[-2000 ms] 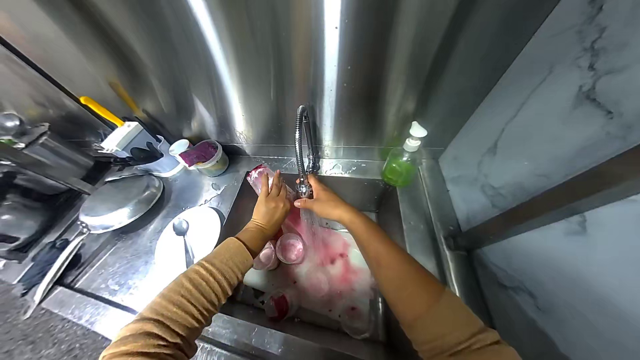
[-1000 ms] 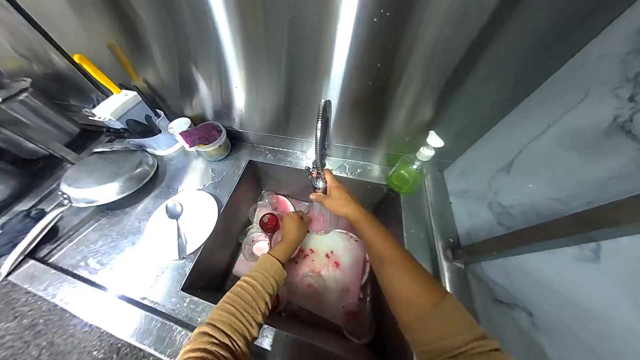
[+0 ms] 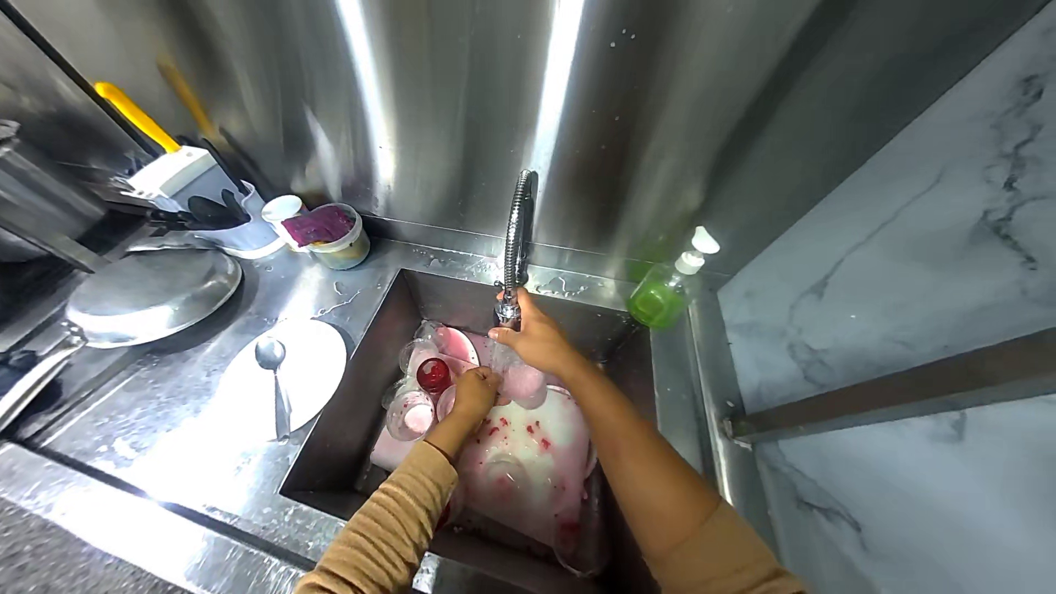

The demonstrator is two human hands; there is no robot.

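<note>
My right hand is closed around the spray head of a flexible metal faucet. Below it my left hand is at a clear cup under the water; its fingertips are partly hidden, so its hold is unclear. A cup with red liquid stands beside the left hand, next to another clear cup and several more. Pinkish, milky water with red bits covers a white board or tray in the steel sink.
Left of the sink are a white plate bearing a metal spoon, a frying pan, a tub with a purple sponge and a utensil holder. A green soap bottle stands at the back right corner.
My left hand has moved from the cups at the sink's left to below the spray head. Two seconds ago it was near the faucet beside a pink-stained piece. My right hand stays at the spray head.
</note>
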